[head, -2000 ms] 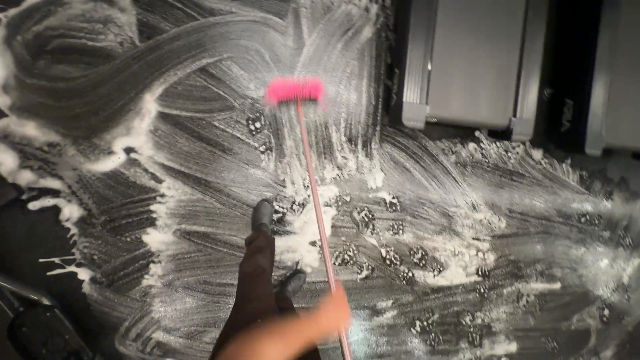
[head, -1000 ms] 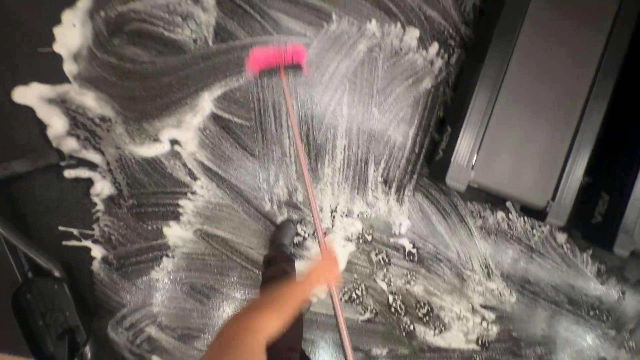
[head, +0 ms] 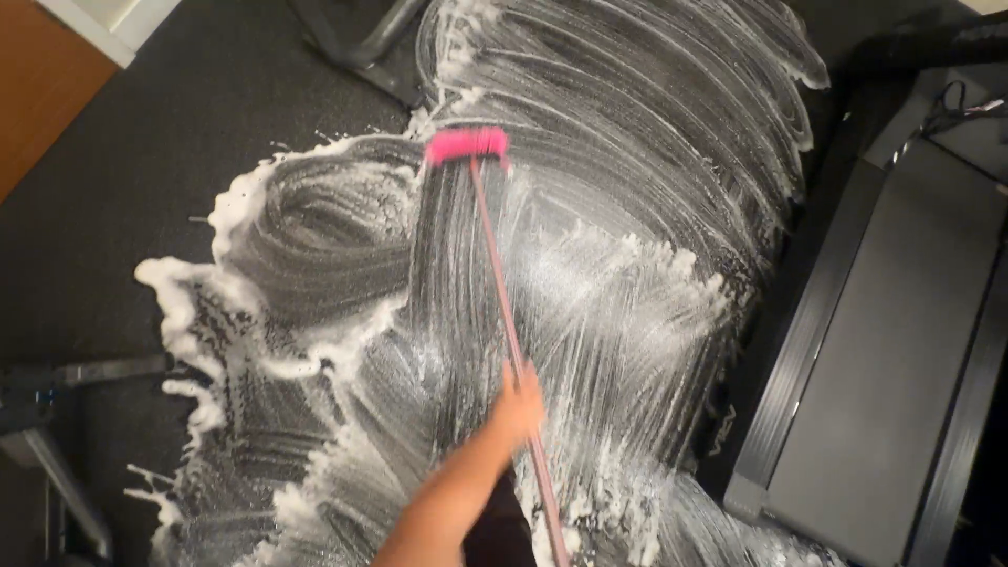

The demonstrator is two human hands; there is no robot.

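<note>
A push broom with bright pink bristles (head: 468,146) rests on the dark floor, in the upper middle of the head view. Its long thin pole (head: 498,276) slants down and leaves the frame at the bottom, right of centre. My left hand (head: 523,403) is wrapped around the pole below its middle, with the forearm coming up from the bottom edge. My right hand is out of frame. White foam (head: 236,206) lies in thick ridges and in thin curved streaks all around the broom head. Part of a dark-clothed leg (head: 500,524) shows beside my forearm.
A treadmill (head: 890,339) stands along the right side, with a cord (head: 929,118) near its upper end. Metal legs of exercise equipment (head: 67,488) stand at lower left, another metal frame (head: 386,35) at the top. A white baseboard (head: 118,27) meets an orange-brown surface (head: 43,87) at upper left.
The view has shifted a lot, bringing in the upper-left wall edge and more floor. The broom head now lies further along the foamy floor, beside the looped streaks. My left hand still grips the pole.
</note>
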